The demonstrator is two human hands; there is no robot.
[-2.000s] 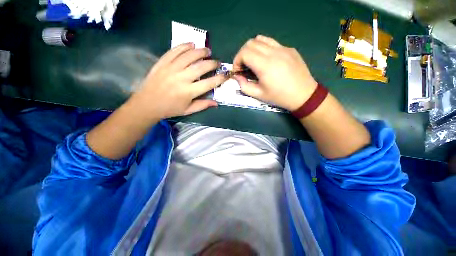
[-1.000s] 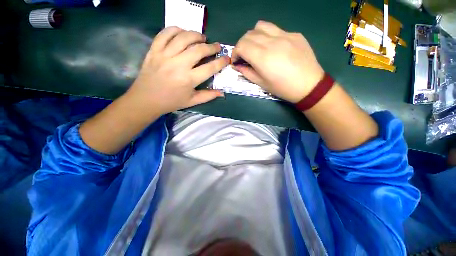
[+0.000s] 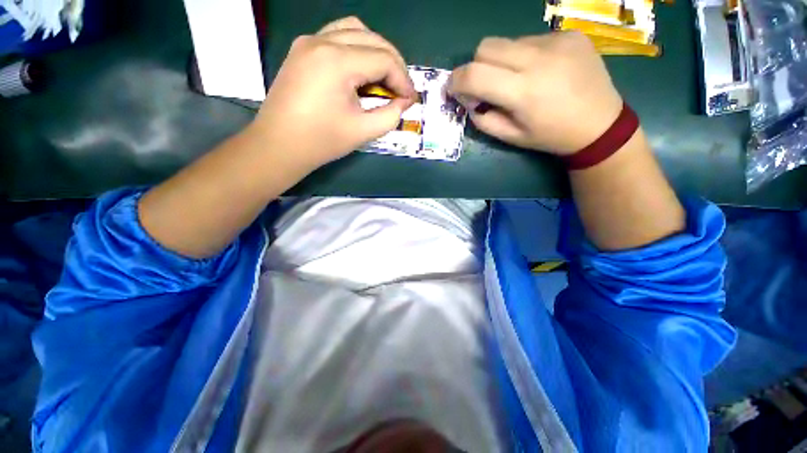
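An open silver-white phone housing [image 3: 438, 133] lies on the dark green mat between my hands, with small coloured parts inside. My left hand [image 3: 341, 88] is over its left part. Its thumb and fingertips pinch an orange-yellow flex cable [image 3: 379, 91]. Another orange piece [image 3: 411, 126] shows inside the housing. My right hand [image 3: 535, 93] is at the housing's right edge, fingers curled. Whether it holds something under the fingers is hidden.
A white sheet [image 3: 225, 49] with a dark red edge lies left. A stack of flex cables [image 3: 607, 28] is at the upper right. A spare housing [image 3: 723, 57] and clear plastic bag [image 3: 779, 88] lie far right. A ribbed roller [image 3: 15, 79] and white strips [image 3: 53, 18] are far left.
The view has shifted. The housing now shows more of its right part. My left hand has come over it and pinches the flex cable; my right hand has moved to the right edge.
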